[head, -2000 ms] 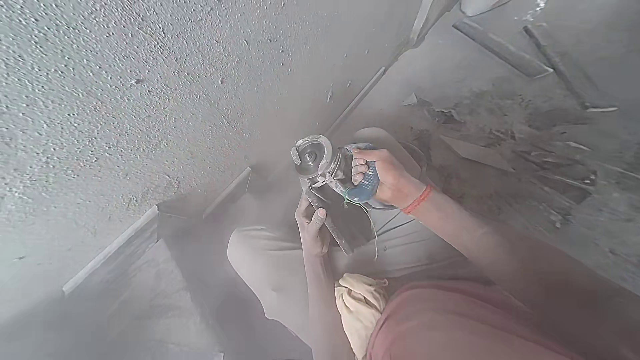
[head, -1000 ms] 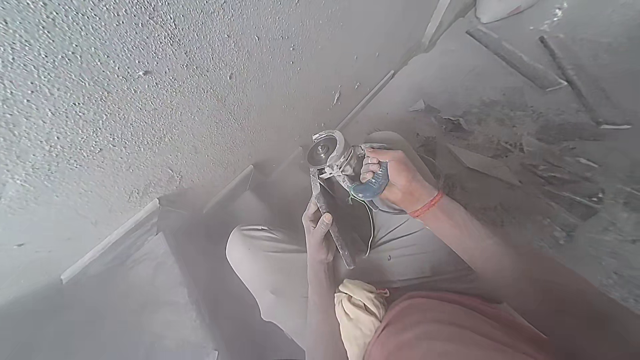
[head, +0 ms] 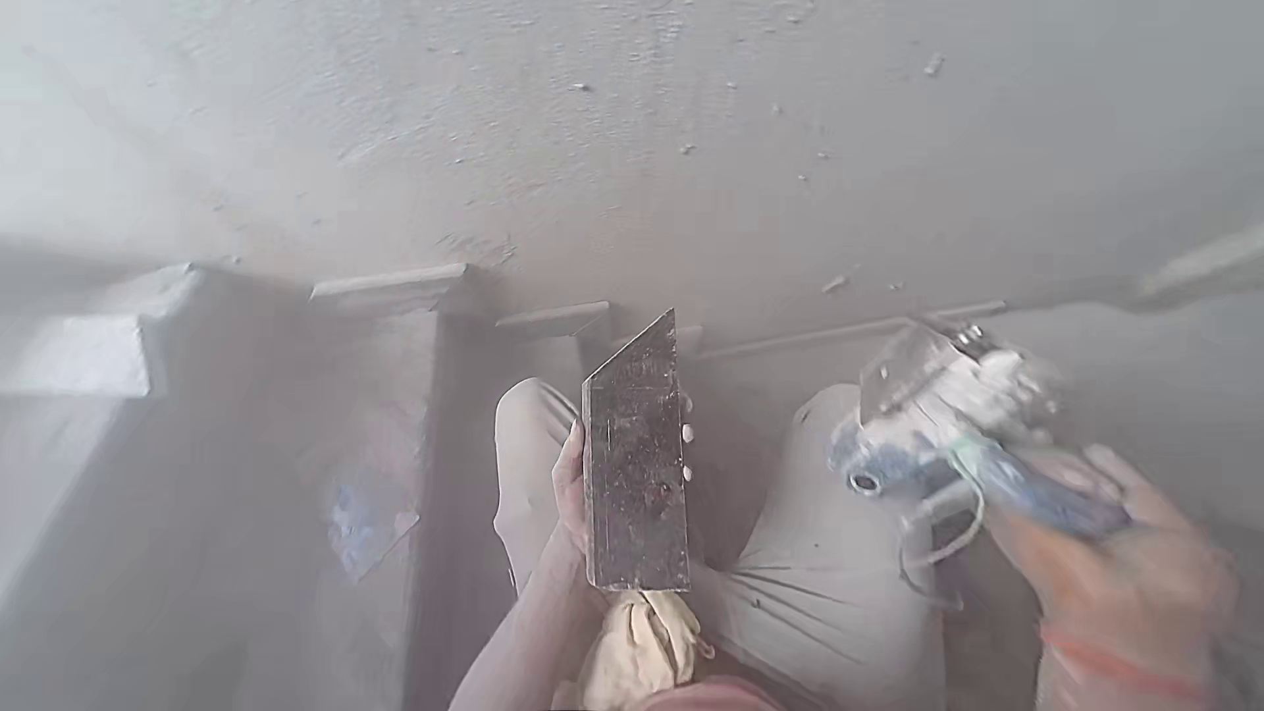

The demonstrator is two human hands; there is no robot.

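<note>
My left hand (head: 571,479) grips a dark stone tile strip (head: 637,474), held upright above my lap, its top end cut at a slant. Fingertips show along its right edge, while the palm is hidden behind it. At the right, my right hand (head: 1136,533) is closed around the blue handle of a dust-covered handheld power cutter (head: 978,425), blurred. A flat metal plate is on the cutter's far side, and a thin cable loops below it. The cutter and the strip are apart.
A rough, dusty wall (head: 592,178) spans the top. Stair steps with light edge strips (head: 390,284) descend along it at the left. A thin ledge (head: 849,331) runs along the wall's foot. My bent knees (head: 839,533) flank the strip, and a cream cloth (head: 642,642) lies at my waist.
The cutter in my right hand has moved away from the strip to the right. My left hand now holds the strip upright with its broad face toward me. The view has swung left.
</note>
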